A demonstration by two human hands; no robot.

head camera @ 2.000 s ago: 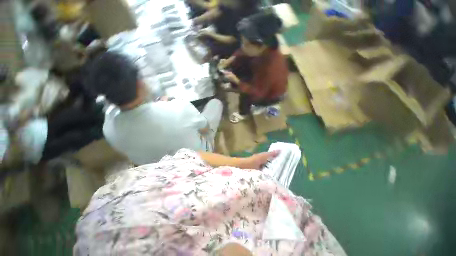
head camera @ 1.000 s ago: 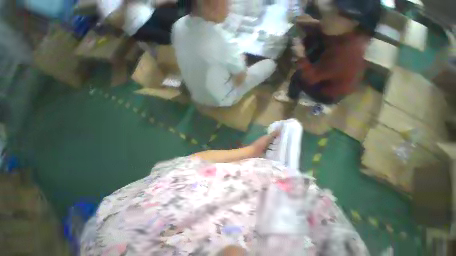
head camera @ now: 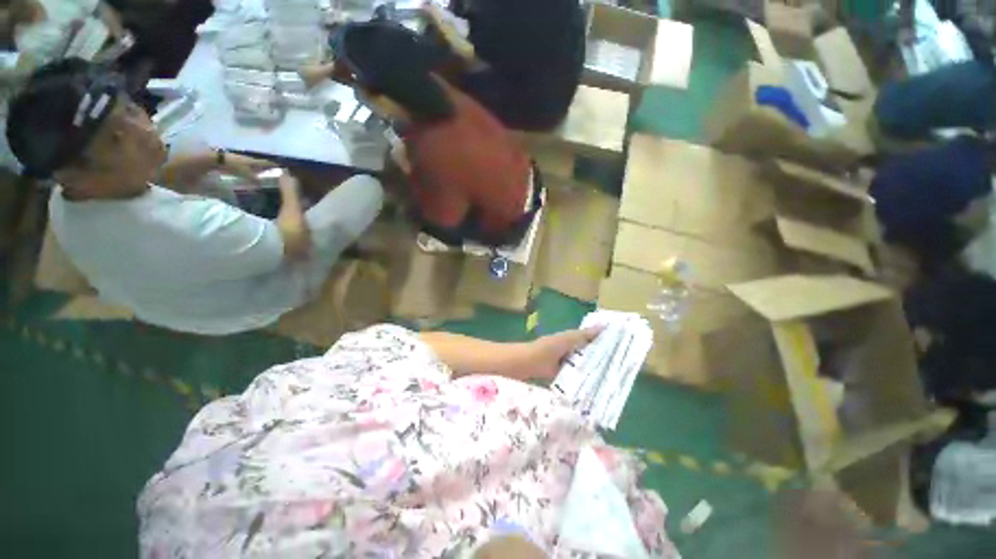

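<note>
My left hand point(head camera: 570, 347) reaches out from the floral sleeve across the front of my body. It is closed on one end of a stack of thin white printed pieces point(head camera: 609, 369). The pieces are slightly fanned, with small dark print along the edges, and their free end points away from the hand over the floor. The fingers under the stack are hidden. I cannot make out my right hand; a blurred reddish-brown patch lies at the lower right edge, too unclear to name.
A seated person in white point(head camera: 164, 257) and one in red point(head camera: 470, 164) are at a white-covered table point(head camera: 213, 76) with small boxes. Flattened cardboard point(head camera: 699, 218) and a clear bottle point(head camera: 668, 300) lie ahead. An open carton point(head camera: 863, 360) stands right. A small white piece point(head camera: 696, 516) lies on the green floor.
The view has swung so that the seated people now appear further left and the open cartons show at the right. My left hand still holds the stack, with its free end now tilted downward.
</note>
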